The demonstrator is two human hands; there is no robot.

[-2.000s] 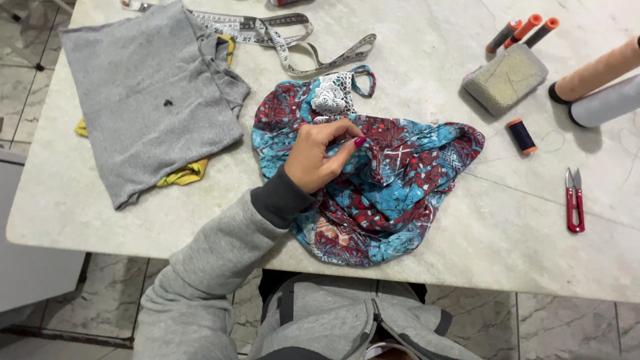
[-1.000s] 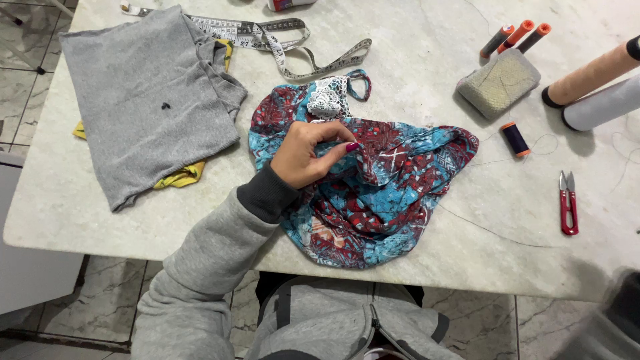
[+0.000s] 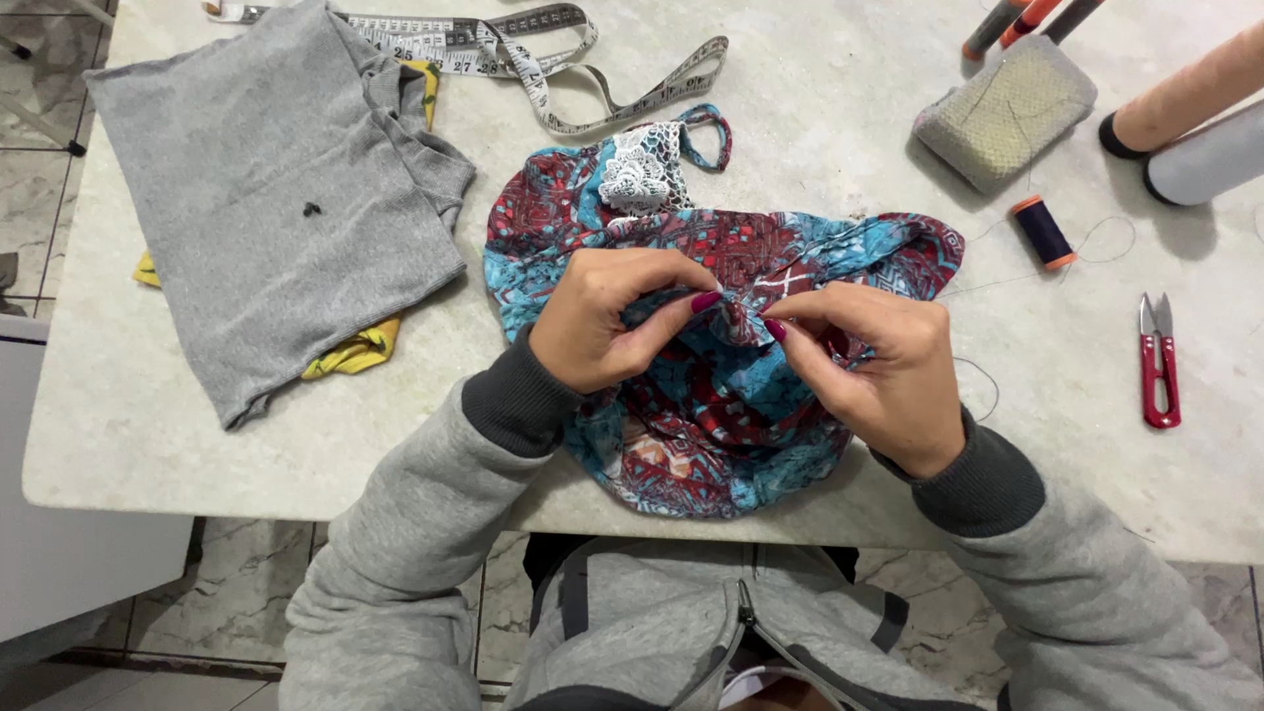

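A red and blue patterned garment (image 3: pixel 711 444) with a white lace piece (image 3: pixel 642 173) and a thin strap lies on the table before me. My left hand (image 3: pixel 632 321) pinches a fold of its fabric between thumb and index finger. Close by on the right, my right hand (image 3: pixel 869 360) has thumb and index finger pressed together at the same fold; whether a needle is between them cannot be told. A white cross-shaped mark shows on the fabric just above. Dark thread runs from the garment's right side toward a thread spool (image 3: pixel 1043 233).
Red thread snips (image 3: pixel 1160 370) lie at the right, below a pincushion-like block (image 3: pixel 1005 111) and large thread cones (image 3: pixel 1185 94). A tape measure (image 3: pixel 632 109) curls behind the garment. A folded grey cloth (image 3: pixel 286 207) over yellow fabric (image 3: pixel 355 351) lies left.
My right hand, out of view two seconds ago and with only a blurred sleeve at the lower right one second ago, has come in to the fabric beside my left hand, which keeps its pinch.
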